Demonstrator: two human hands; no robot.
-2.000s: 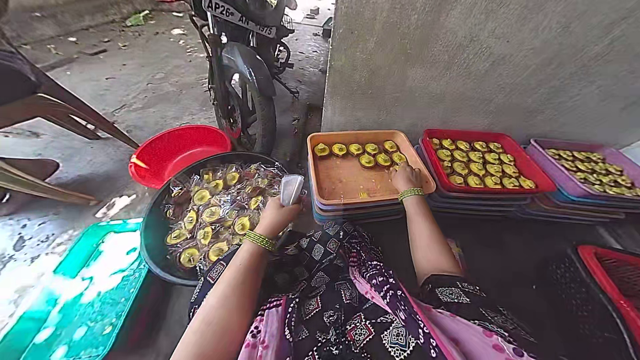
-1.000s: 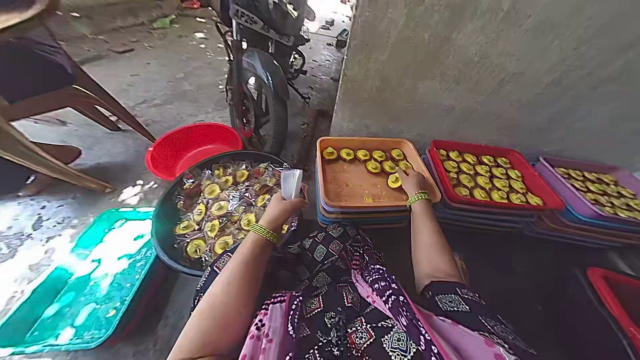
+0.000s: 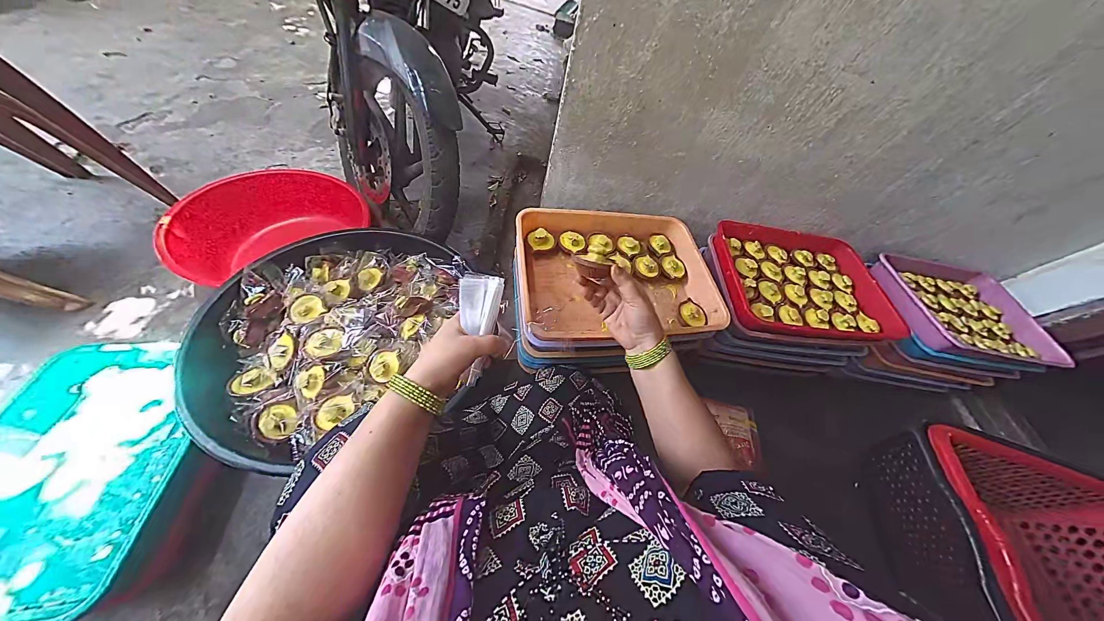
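My left hand (image 3: 457, 349) grips a stack of clear plastic sleeves (image 3: 479, 304) beside a dark round tub (image 3: 197, 379), which is heaped with wrapped clay lamps (image 3: 326, 341) with yellow tops. A small brown clay lamp with a yellow top (image 3: 595, 266) is pinched in the fingers of my right hand (image 3: 628, 310). That hand is raised over the orange plastic tray (image 3: 552, 302). Several unwrapped yellow-topped lamps (image 3: 647, 266) sit along the tray's far side, and one rests at its near right corner.
Stacked trays with a red one (image 3: 888, 323) and a purple one (image 3: 1048, 345) on top, both holding lamps, stand at right. A red basin (image 3: 259, 194) and a teal tray (image 3: 95, 448) are at left. A motorcycle wheel (image 3: 414, 164), a wall (image 3: 819, 112) and a red crate (image 3: 992, 500) are also near.
My right hand was down at the lamps on the orange tray's right side; now it is lifted and further left, holding one lamp. My left hand keeps the sleeves.
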